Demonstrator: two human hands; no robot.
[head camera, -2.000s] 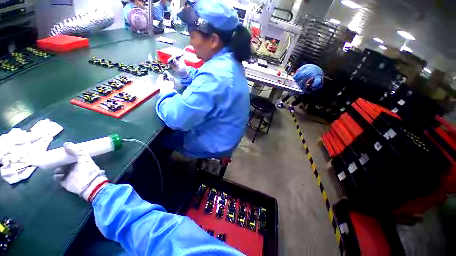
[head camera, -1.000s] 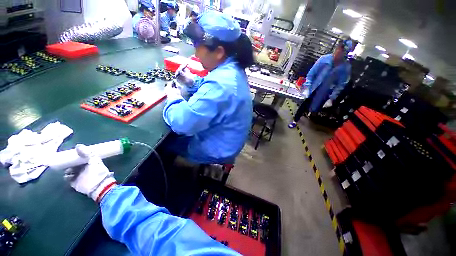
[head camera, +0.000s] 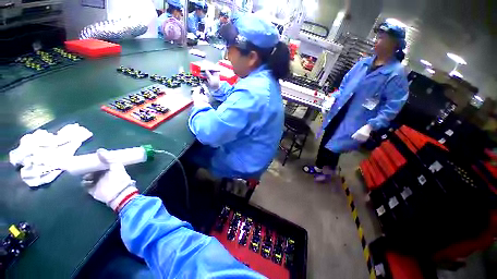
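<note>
My right hand (head camera: 111, 182), in a white glove with a red wrist edge, is closed around a white glue syringe (head camera: 122, 156). The syringe lies nearly level above the green bench, its green cap (head camera: 148, 152) pointing right with a clear air hose (head camera: 175, 159) curving down from it. Its other end is over a crumpled white cloth (head camera: 48, 148); the needle cannot be made out. A circuit board (head camera: 19, 242) with a yellow block sits at the lower left, cut off by the picture's edge. My left hand is out of the picture.
A seated worker (head camera: 240, 120) handles boards beside a red sheet (head camera: 150, 121) with boards on it. A black bin (head camera: 304, 240) with boards on red stands below my sleeve. Another person (head camera: 362, 103) stands in the aisle near stacked black bins (head camera: 436, 201). Red sheets (head camera: 92, 48) lie at the back left.
The view has shifted, so the bench things appear further right. The person in the aisle, bent down earlier, now stands upright and closer. My right hand still holds the syringe.
</note>
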